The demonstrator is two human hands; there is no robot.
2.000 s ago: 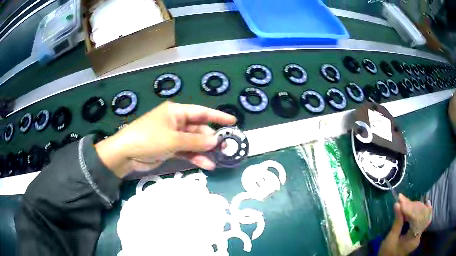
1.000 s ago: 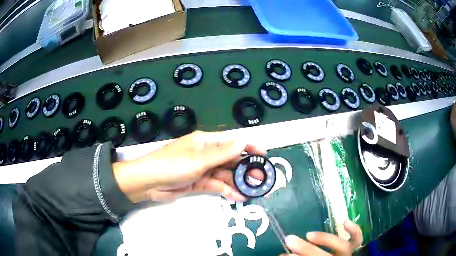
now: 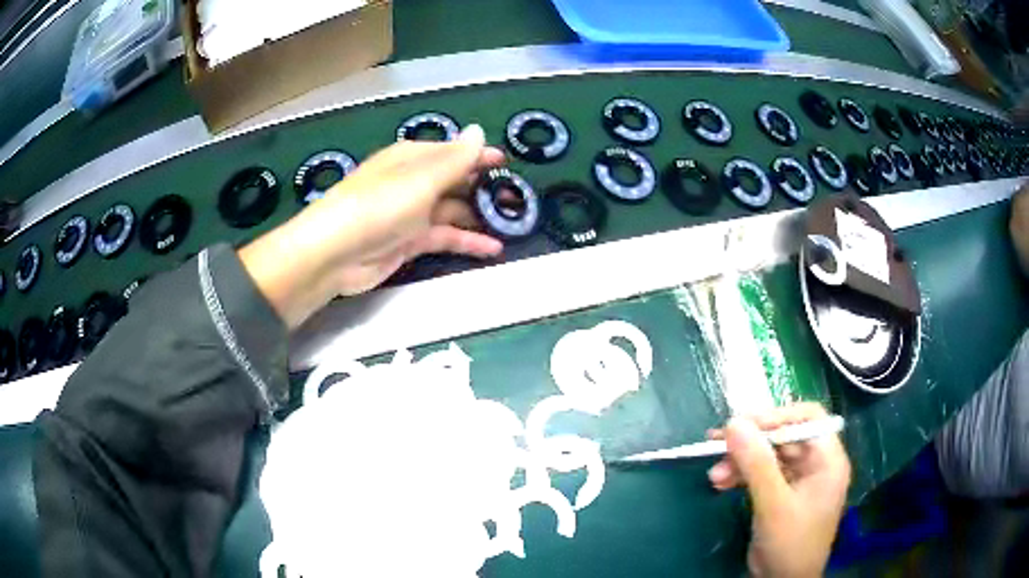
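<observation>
My left hand is over the near row of the belt and holds a fitted ring by its edge, a black disc with a pale band. My right hand holds slim tweezers that point left, their tip near the loose white C-shaped inserts. No insert can be made out on the tip. The large overexposed pile of inserts lies on the near green surface.
Rows of black rings lie on the green belt behind a pale rail. A metal bowl with a brown block across it and a clear bag lie right. Beyond are a cardboard box and a blue tray. Another person's sleeve shows right.
My left hand has moved from above the inserts up to the belt with the fitted ring. My right hand came from the bowl to near the inserts; the tweezers now lie nearly level.
</observation>
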